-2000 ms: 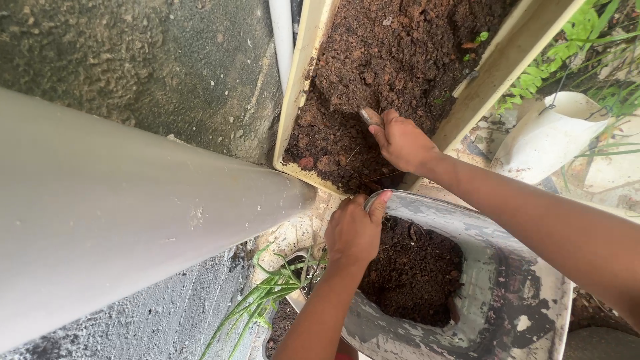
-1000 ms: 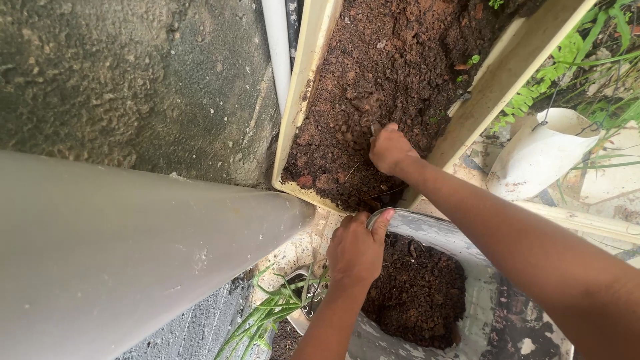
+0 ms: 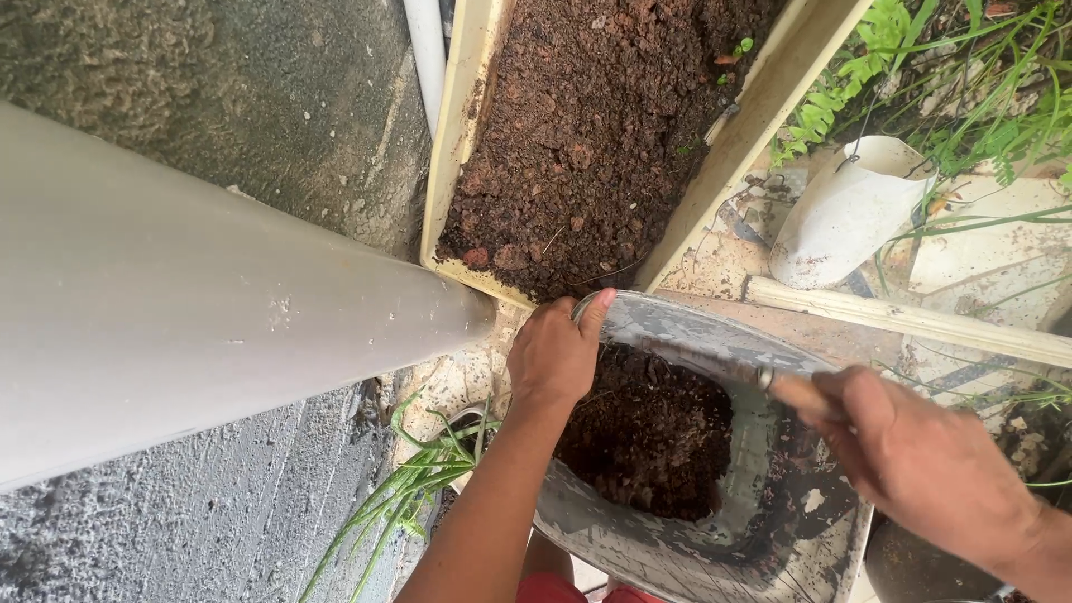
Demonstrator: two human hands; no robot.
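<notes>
My left hand [image 3: 553,352] grips the rim of a grey, paint-worn tub [image 3: 816,511] that leans against the end of a cream planter trough [image 3: 448,167]. Dark soil [image 3: 653,435] lies in the bottom of the tub. My right hand [image 3: 888,444], blurred, is shut on the wooden handle of a hand tool [image 3: 800,394] at the tub's right side; its metal end points into the tub and is too blurred to name exactly. Reddish-brown soil [image 3: 586,151] fills the trough, with a small green seedling near its right wall.
A wide grey pipe [image 3: 209,293] runs in from the left, beside a rough wall [image 3: 293,109]. A long-leaved plant [image 3: 419,469] stands left of the tub. On the right are a white cut plastic container [image 3: 850,209], a pale pole [image 3: 904,318] and green ferns [image 3: 846,84].
My right hand has moved from the trough's soil back to the right side of the tub, and the tool's handle now shows. My left hand has stayed on the tub's rim.
</notes>
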